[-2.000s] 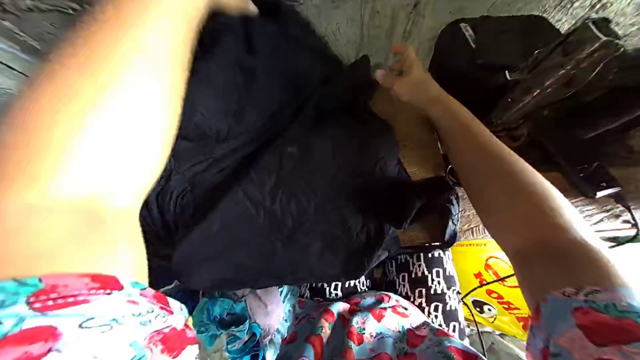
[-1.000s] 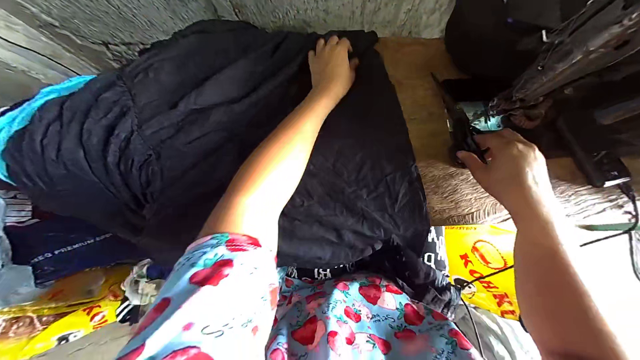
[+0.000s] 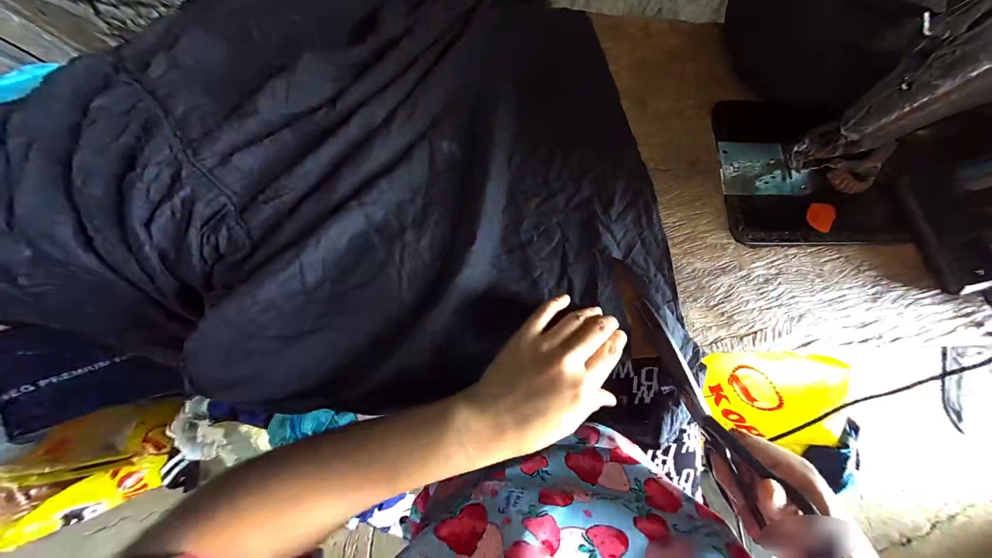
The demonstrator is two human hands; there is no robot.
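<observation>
Black fabric (image 3: 372, 194), wrinkled and with a seam at the left, lies over a wooden table and hangs past its near edge. My left hand (image 3: 554, 372) lies with spread fingers on the fabric near that edge. In my right hand (image 3: 783, 496), at the lower right, is a pair of fabric scissors (image 3: 682, 364). Their blades reach up along the fabric's right margin, where a strip stands apart from the main piece at a gap. Part of the right hand is blurred.
A sewing machine (image 3: 891, 116) stands at the upper right, with a small orange piece (image 3: 821, 217) on its black bed. Bare wood (image 3: 659, 85) shows beside it. Yellow printed bags (image 3: 783, 387) lie below the table edge, and a dark cord crosses at the right.
My right hand has moved from the sewing machine bed down to the fabric's near right margin, with the scissors in it. My left hand has moved from the fabric's far edge towards me.
</observation>
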